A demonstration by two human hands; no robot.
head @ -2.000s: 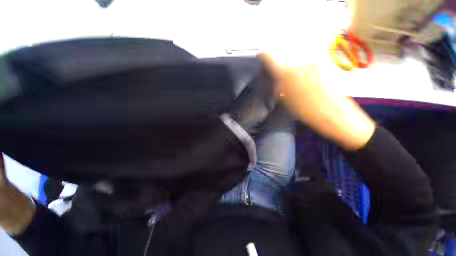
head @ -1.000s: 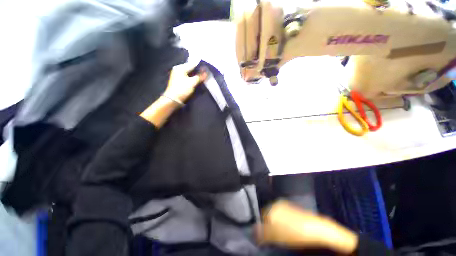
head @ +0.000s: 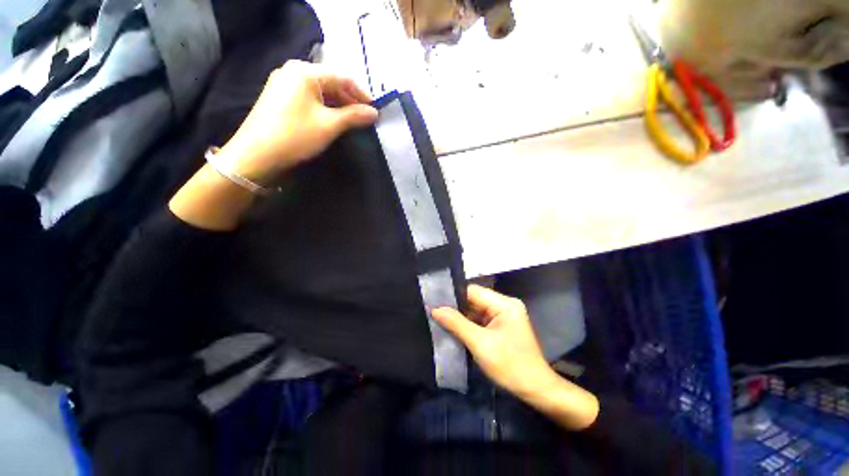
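Note:
The black garment fabric (head: 316,242) lies over the table's left part and hangs over the front edge. A light grey interfaced strip (head: 411,181) runs down its right edge, crossed by a short black band. My left hand (head: 303,121) pinches the fabric at the strip's top end, thumb and fingers closed on it. My right hand (head: 503,344) pinches the same edge lower down, at the table's front edge, thumb on the grey strip. Both hands are bare.
Scissors (head: 687,112) with yellow and red handles lie right of the sewing machine's needle area (head: 447,20). The machine's cream body (head: 745,37) is at top right. A grey and black fabric pile (head: 102,112) is at left. Blue baskets (head: 715,353) stand below the table.
My right hand has come up from the lower fabric and now grips the strip's edge. My left hand still holds the top end. The view has moved closer, and the edge lies straighter.

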